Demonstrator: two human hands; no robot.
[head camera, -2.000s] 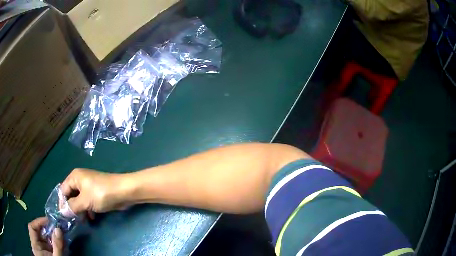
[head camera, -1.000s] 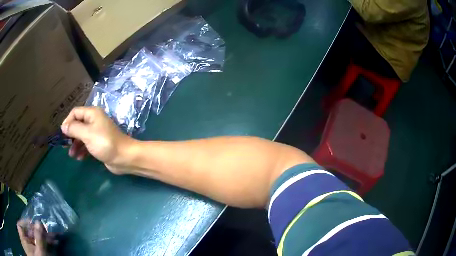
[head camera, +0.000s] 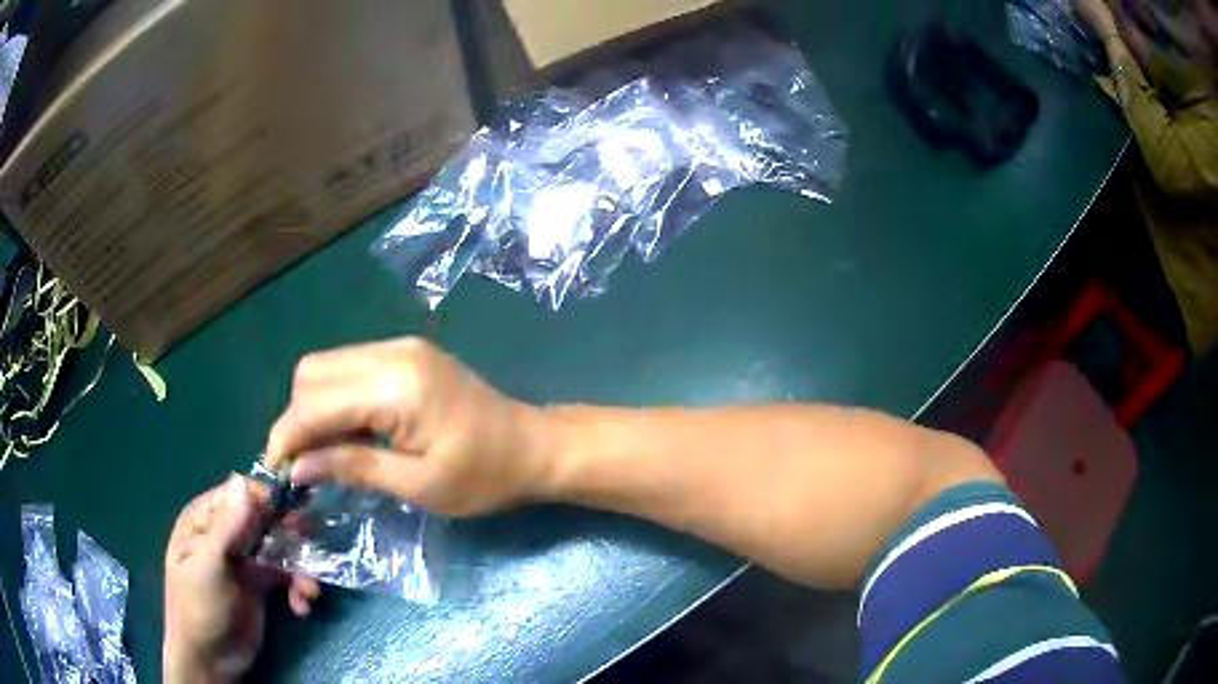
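My left hand (head camera: 218, 575) holds a small clear zip-lock bag (head camera: 363, 545) at the lower left, above the green table. The bag's flat end points to the right. My right hand (head camera: 401, 430) is at the bag's left end, its fingertips pinching a small dark piece (head camera: 281, 492), which looks like a short black cable. The fingers hide most of the piece, and I cannot tell how far it is inside the bag.
A wide pile of shiny bags (head camera: 574, 201) lies beside a cardboard carton (head camera: 254, 160). A few bags (head camera: 74, 601) lie at the lower left. Yellow-green straps (head camera: 47, 348), a black bundle (head camera: 962, 96), a red stool (head camera: 1062, 468) and another person's sleeve (head camera: 1182, 160) also show.
The view has swung left. My right hand has come down from beside the carton to the bag in my left hand, bringing the dark piece. The bags at the lower left now show.
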